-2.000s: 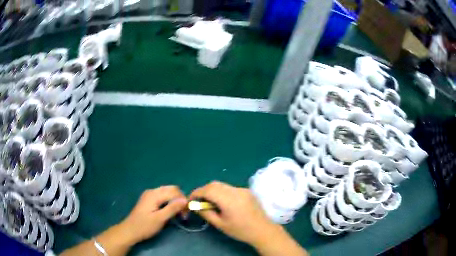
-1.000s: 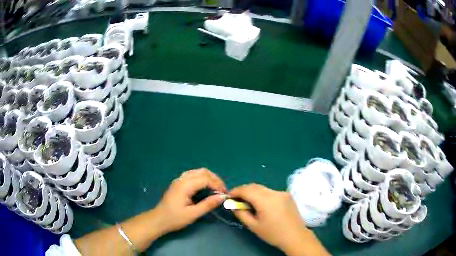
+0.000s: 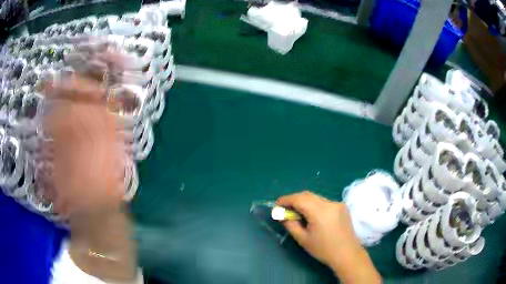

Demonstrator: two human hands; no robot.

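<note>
My right hand (image 3: 324,227) is closed on the yellow-gripped tweezers (image 3: 284,214), whose pale end points left. A thin translucent loop (image 3: 267,224) shows just left of its fingertips, over the green surface. My left hand (image 3: 86,133) is badly blurred and lies over the left stacks of white housings (image 3: 150,83); its fingers point to the far side. Whether it touches or holds a housing cannot be told.
A fluffy white bundle of rings (image 3: 373,208) sits right of my right hand. White housing stacks (image 3: 444,166) stand behind it. A grey post (image 3: 413,61) rises at the pale strip (image 3: 272,93). A white camera body (image 3: 280,25) lies beyond. Blue bins (image 3: 394,25) are at the back.
My left hand has left my right hand and moved left and away, over the left stacks. The view has shifted left. My right hand still has the tweezers, with the loop beside it.
</note>
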